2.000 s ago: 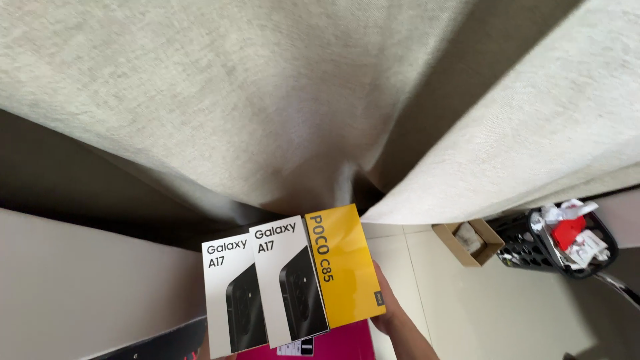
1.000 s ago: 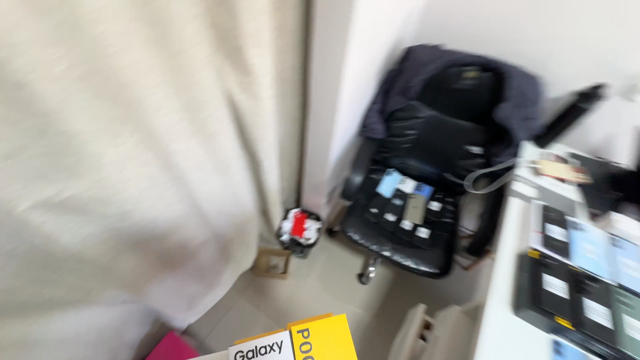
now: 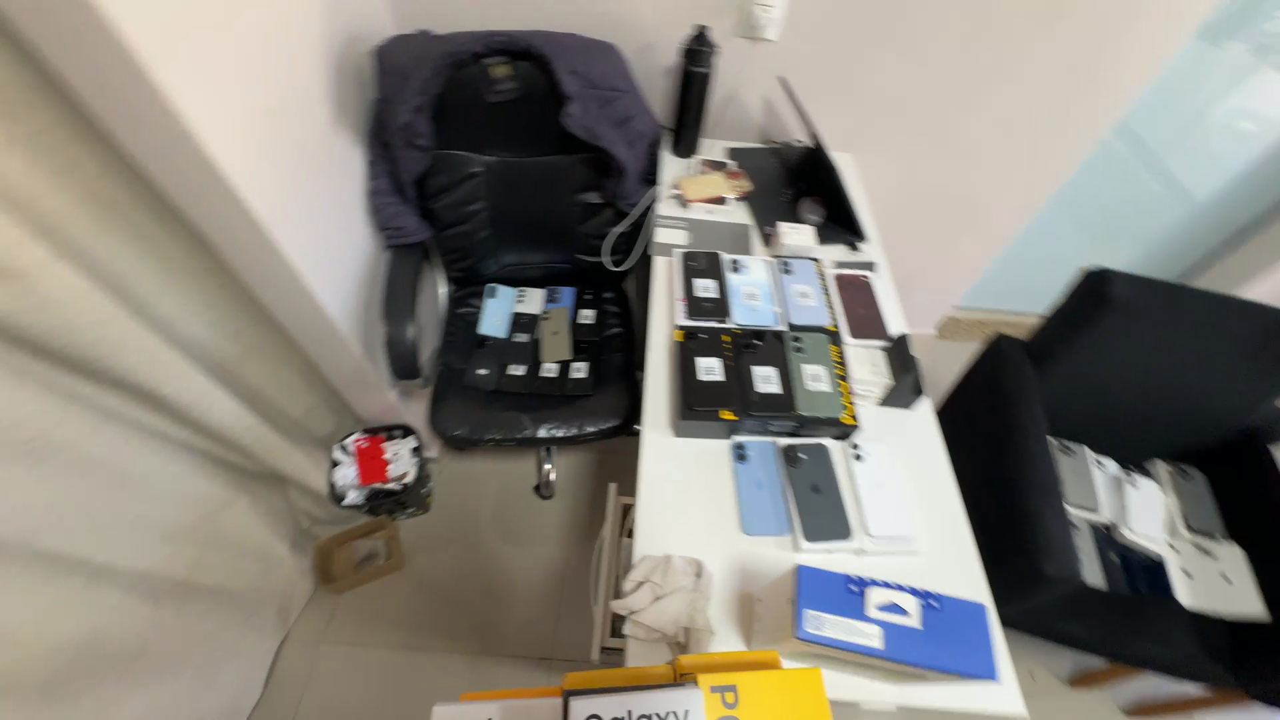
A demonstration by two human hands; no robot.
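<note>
At the bottom edge of the head view, white Galaxy phone boxes (image 3: 635, 703) and a yellow POCO phone box (image 3: 765, 692) stand side by side, cut off by the frame. More yellow box edges show behind them. Neither my left hand nor my right hand is visible. Beyond the boxes is a white desk (image 3: 690, 500) with a beige cloth (image 3: 665, 600), a blue box (image 3: 895, 620), a blue phone (image 3: 760, 488), a black phone (image 3: 817, 493) and a white phone (image 3: 880, 490). Several labelled phones lie on dark boxes (image 3: 705, 428) farther up.
A black office chair (image 3: 500, 420) holds several phones and a draped jacket (image 3: 400, 150). A wastebasket (image 3: 410, 500) and a cardboard box (image 3: 360, 555) stand on the floor by the curtain (image 3: 120, 550). A laptop (image 3: 825, 180) and black bottle (image 3: 693, 95) are at the desk's far end; a black armchair (image 3: 1000, 480) holds more phones.
The view has swung right from the curtain to the desk and chair. The hand seen on the boxes two seconds ago is out of view, and the boxes now show only at the bottom edge.
</note>
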